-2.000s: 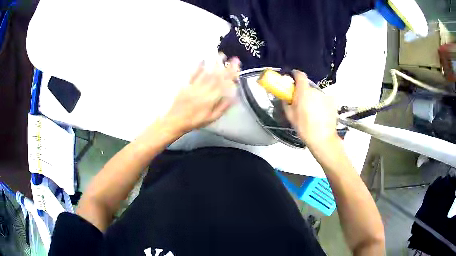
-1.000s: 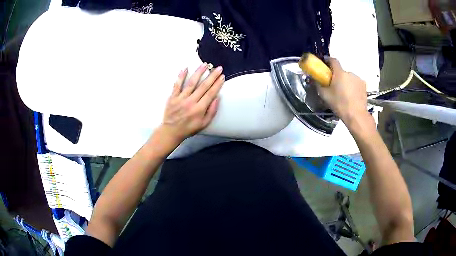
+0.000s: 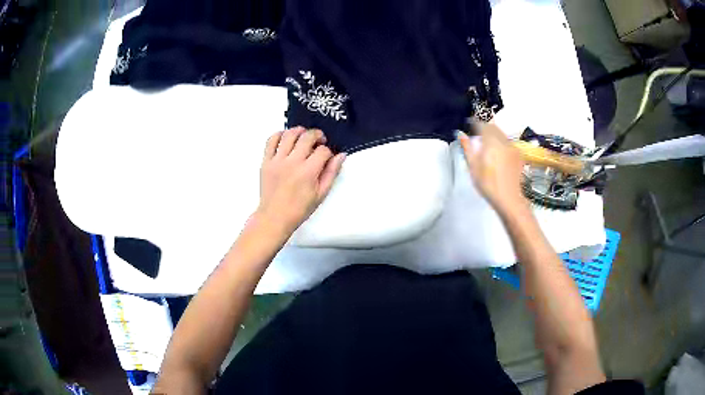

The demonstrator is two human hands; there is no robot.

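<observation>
The dark garment (image 3: 386, 62) with pale embroidered flowers lies over the back of the white table; its near edge lies across a small raised white pad (image 3: 386, 193). My left hand (image 3: 292, 173) has its fingers curled on the garment's near left corner, the thumb beside the edge. My right hand (image 3: 495, 163) is blurred at the near right corner, its fingertips at the cloth; its grip cannot be made out. The steam iron (image 3: 553, 181), with its yellow-tan handle, rests on the table just right of my right hand, out of it.
The white ironing table (image 3: 154, 162) has a rounded left end and a dark patch (image 3: 137, 256). A whitish hose (image 3: 657, 150) runs right from the iron. A blue basket (image 3: 591, 270) is below right. A printed paper sheet (image 3: 139, 328) and brown cloth (image 3: 58, 262) are at left.
The iron has moved right and been let go on the table. My right hand has moved from its handle to the garment's corner. My left fingers, flat before, are now curled on the cloth edge.
</observation>
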